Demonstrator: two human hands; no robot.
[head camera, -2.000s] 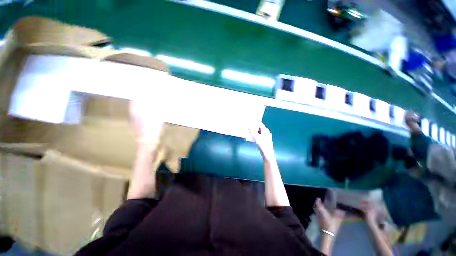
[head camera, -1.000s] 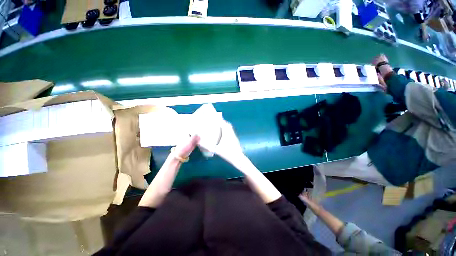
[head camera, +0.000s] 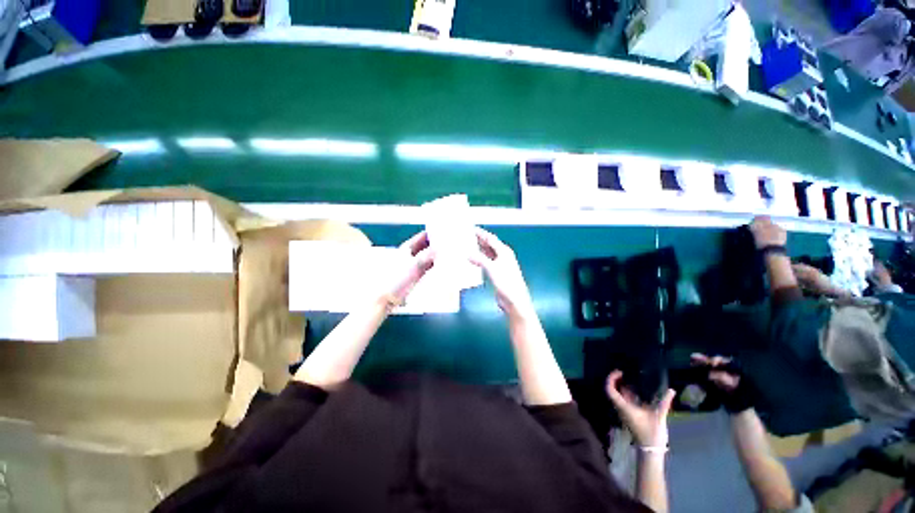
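A small white gift box is held upright between both hands, above the bench. My left hand grips its left side and my right hand its right side. Whether its lid is open is too washed out to tell. A stack of closed white boxes lies on the bench beside the carton, partly behind my left hand. A row of open white boxes with dark square interiors lines the near belt edge at the right.
A brown carton with white boxes inside is at the left. Its tan flap hangs over the bench. Black inserts are piled at the right, near other workers' hands. The green belt runs across.
Compared with one second ago, the box is held more upright between both hands. The view has shifted, and other workers' hands now show among the black inserts.
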